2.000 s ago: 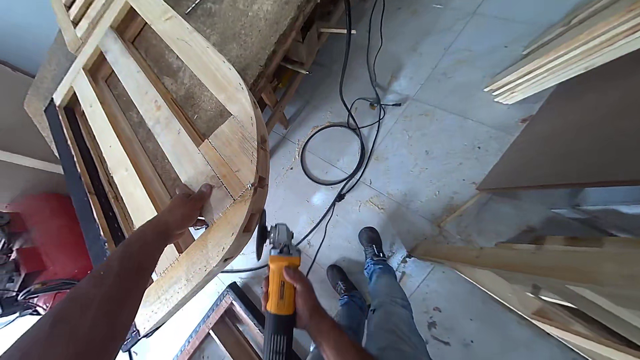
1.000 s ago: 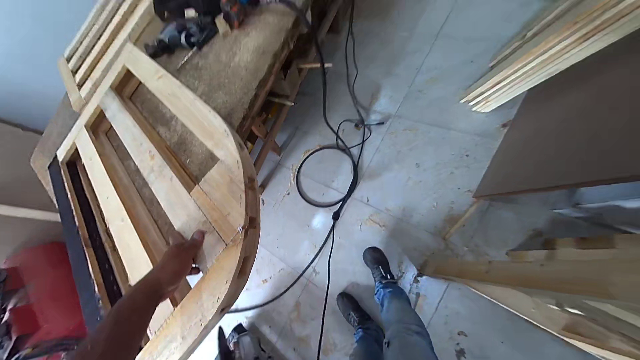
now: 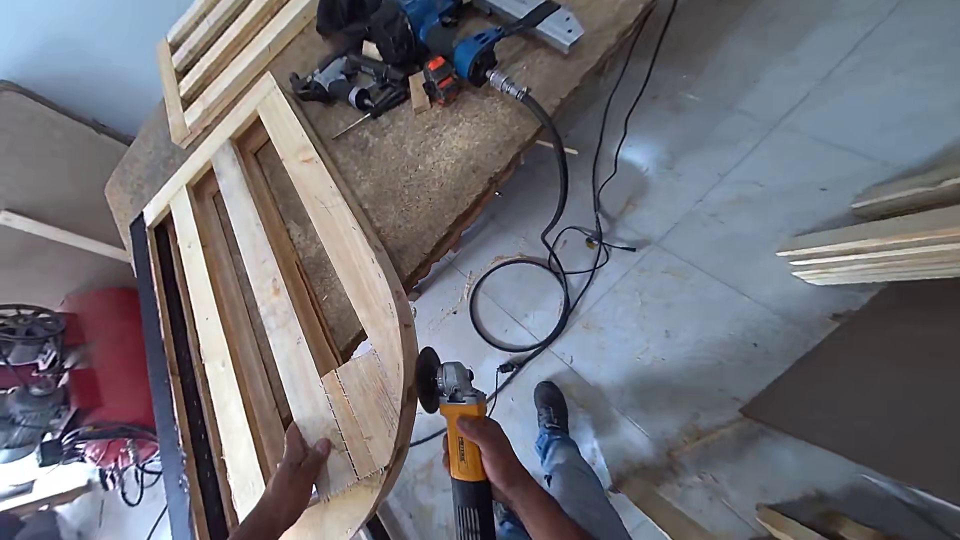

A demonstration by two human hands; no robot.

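My right hand grips a yellow and black angle grinder, whose dark disc stands upright against or very near the curved outer edge of a slatted wooden frame. Whether disc and wood touch, I cannot tell. The fingers of my left hand rest on the frame's light slats, close to the rounded corner, where short wooden blocks fill the space between the slats and the curved rim.
A chipboard-topped bench carries a cordless tool, a blue tool and a second slatted frame. A black hose coils on the tiled floor. Stacked boards lie at the right, a red compressor at the left.
The grinder, out of sight or cut off at the bottom a second ago, is back at the frame's curved edge in my right hand. My left hand stays on the frame.
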